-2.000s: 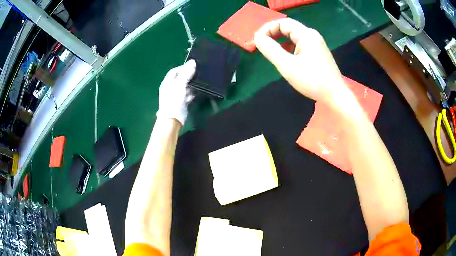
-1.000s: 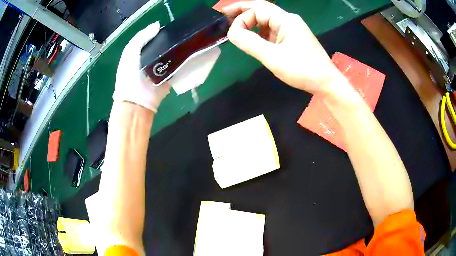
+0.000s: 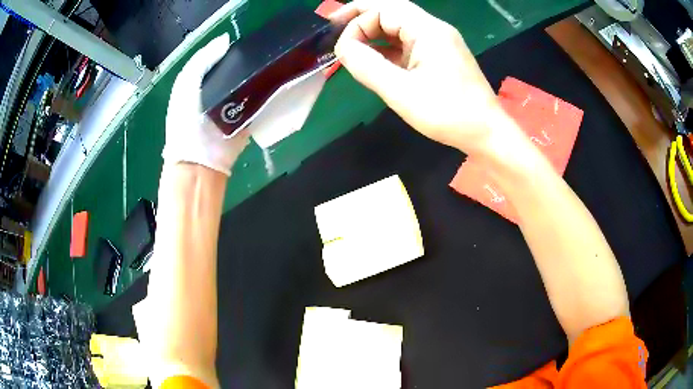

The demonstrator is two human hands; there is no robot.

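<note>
A black set-top box (image 3: 266, 72) with a glossy dark red-black front and a round "Star" logo is held over the green belt. My left hand (image 3: 199, 121), in a white glove, grips its left end. A white sheet (image 3: 292, 108) hangs below the box's front edge. My bare right hand (image 3: 414, 68) is at the box's right end, thumb and forefinger pinched together at the front corner. Whether something thin is between those fingertips cannot be told. The underside of the box is hidden.
On the black mat (image 3: 456, 304) lie pale label sheets (image 3: 370, 231), a wrinkled red sheet (image 3: 541, 125) and a yellow pad (image 3: 118, 358). More black units (image 3: 139, 232) and a red pad (image 3: 79, 234) are on the green belt (image 3: 178, 205). Bubble wrap (image 3: 42, 342) is left, yellow-handled scissors (image 3: 675, 182) right.
My left hand has raised the box and turned its glossy front toward me, then shifted slightly left. My right hand has come down to the box's right end. The belt items have shifted slightly.
</note>
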